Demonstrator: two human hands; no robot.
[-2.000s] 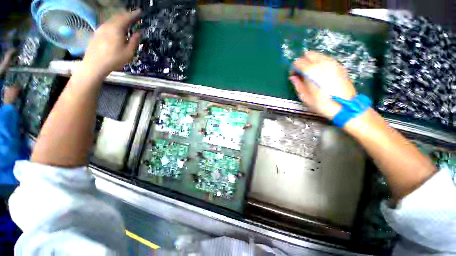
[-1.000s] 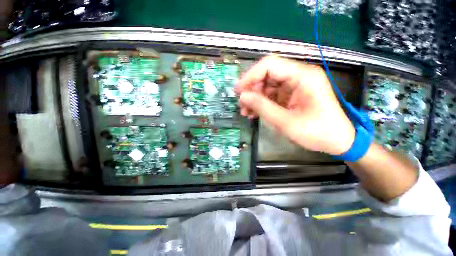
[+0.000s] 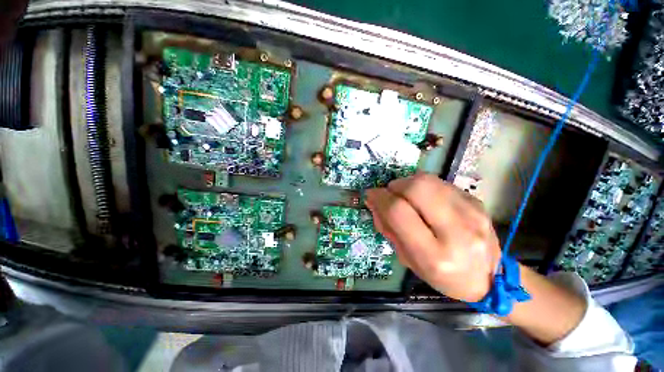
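My right hand (image 3: pixel 437 236), with a blue wrist strap (image 3: pixel 504 289), is over the right side of a four-board carrier (image 3: pixel 304 156). Its thumb and index fingertips are together at the lower edge of the upper right circuit board (image 3: pixel 349 142), just above the lower right board (image 3: pixel 349 240). Any part between the fingertips is hidden or too small to see. The upper left board (image 3: pixel 226 120) and lower left board (image 3: pixel 233 236) lie uncovered in the carrier. I cannot make out my left hand.
Pale conveyor rails (image 3: pixel 349 43) run behind and in front. A ribbed rod (image 3: pixel 95 131) shows left of the carrier. Another carrier with boards (image 3: pixel 608 211) is at the right. A silvery parts pile (image 3: pixel 590 22) lies on the green bench (image 3: pixel 451 36). A blue cord (image 3: pixel 550 152) crosses the right side.
Both hands were over the bench piles two seconds ago. My right hand has come down over the carrier, and its fingers have closed together. My left hand has left the picture. The view is closer.
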